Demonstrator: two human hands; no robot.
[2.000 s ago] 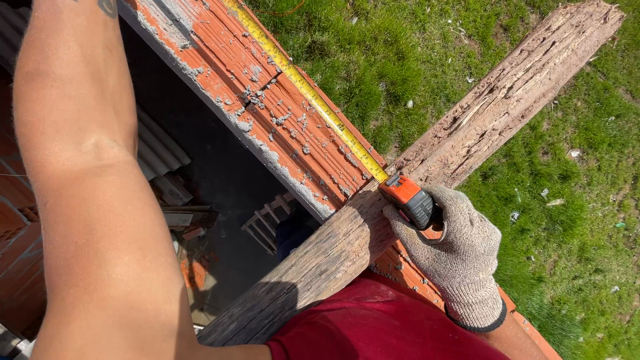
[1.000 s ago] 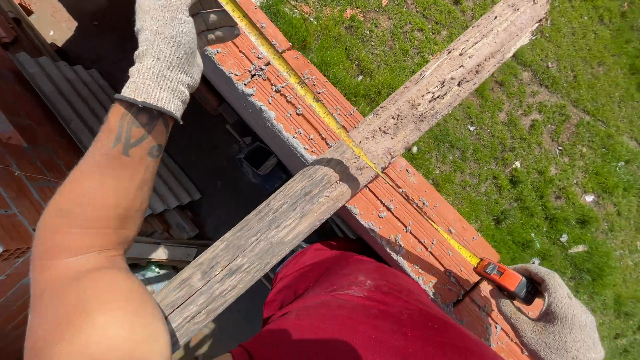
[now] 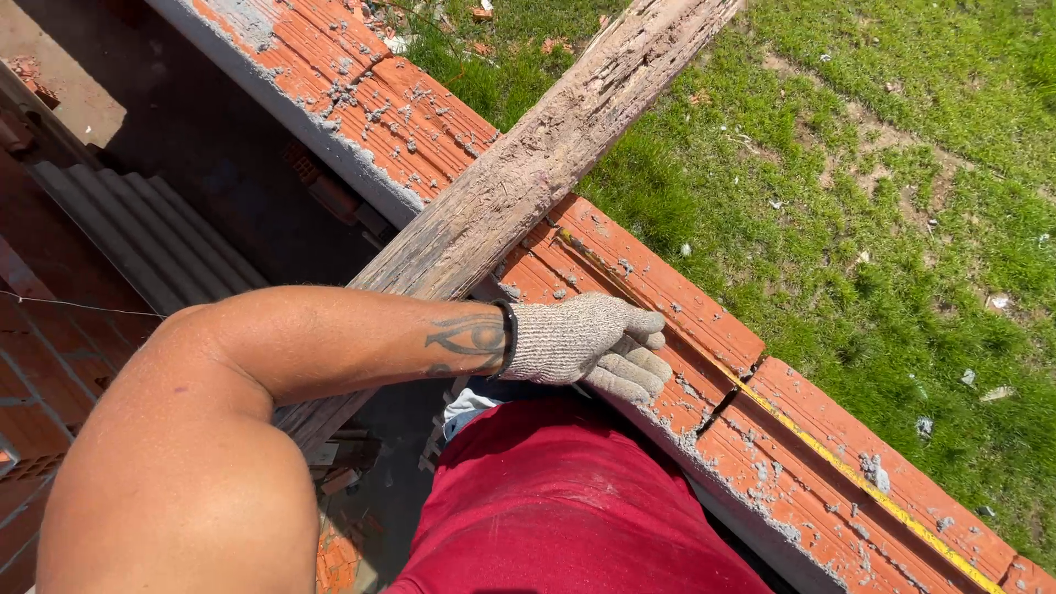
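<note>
My left hand [image 3: 590,342], in a knitted work glove, rests over the top of the hollow brick wall [image 3: 660,289]. Its fingers are partly curled, and no object shows in them. Beside the glove a yellow tape measure blade [image 3: 866,487] lies along a groove in the bricks and runs off at the lower right. The blade's near end reaches back toward a rough wooden beam [image 3: 528,165], which crosses the wall diagonally. My right hand and the tape measure's case are out of view.
Grass with scattered debris [image 3: 825,206] lies right of the wall. On the left, a drop leads to a dark floor, with corrugated sheets [image 3: 148,223] and another brick wall [image 3: 41,363] below. Mortar crumbs dot the bricks. A thin wire [image 3: 91,307] crosses at far left.
My left hand has come down from the upper left to the wall beside the beam. The tape no longer stretches along the wall beyond the beam. My right hand has left the view.
</note>
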